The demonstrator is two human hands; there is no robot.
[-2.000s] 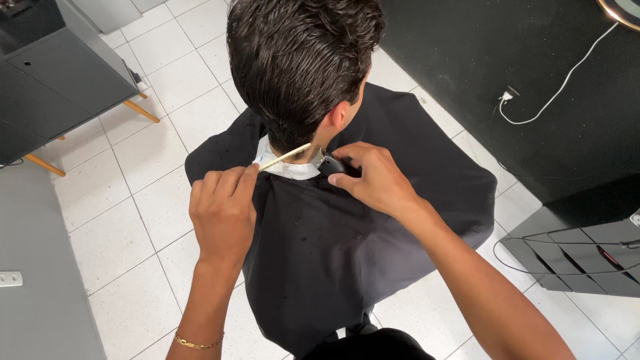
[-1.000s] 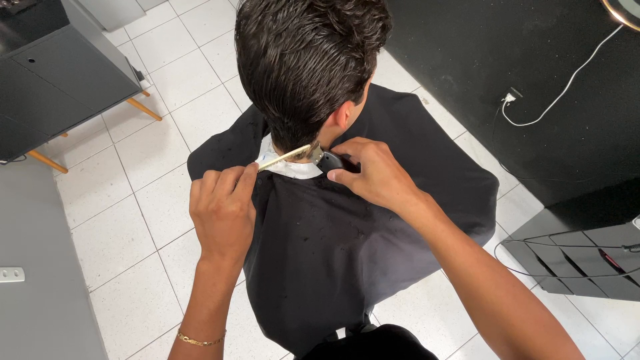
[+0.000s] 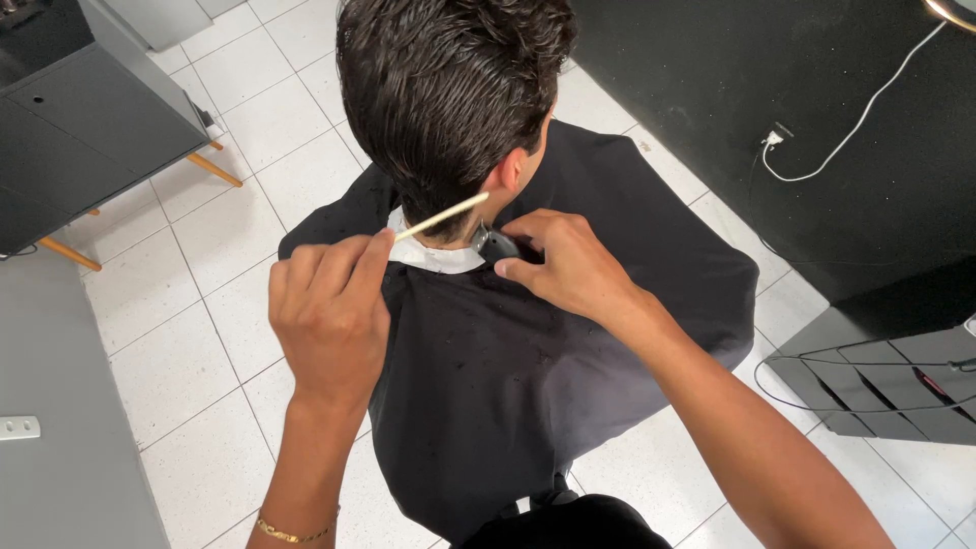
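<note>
A person with dark, slicked hair (image 3: 457, 91) sits with the back of the head toward me, wearing a black barber cape (image 3: 473, 366) and a white neck strip (image 3: 435, 258). My left hand (image 3: 332, 313) grips a pale, thin comb (image 3: 442, 216), which lies slantwise across the hair at the nape, its tip below the ear. In my right hand (image 3: 572, 259) is a black hair clipper (image 3: 499, 248), its blade end at the side of the neck, just below the comb's tip. Small hair clippings lie on the cape.
A dark cabinet on wooden legs (image 3: 99, 130) stands at the upper left. On the right are a black wall with a plugged-in white cable (image 3: 862, 126) and a grey drawer unit (image 3: 884, 381) with dark cords across it. White floor tiles (image 3: 175, 328) surround the seated person.
Both hands keep their holds near the nape. The comb's free end now stands slightly farther from the clipper blade, which sits a little lower beside the neck than one second ago.
</note>
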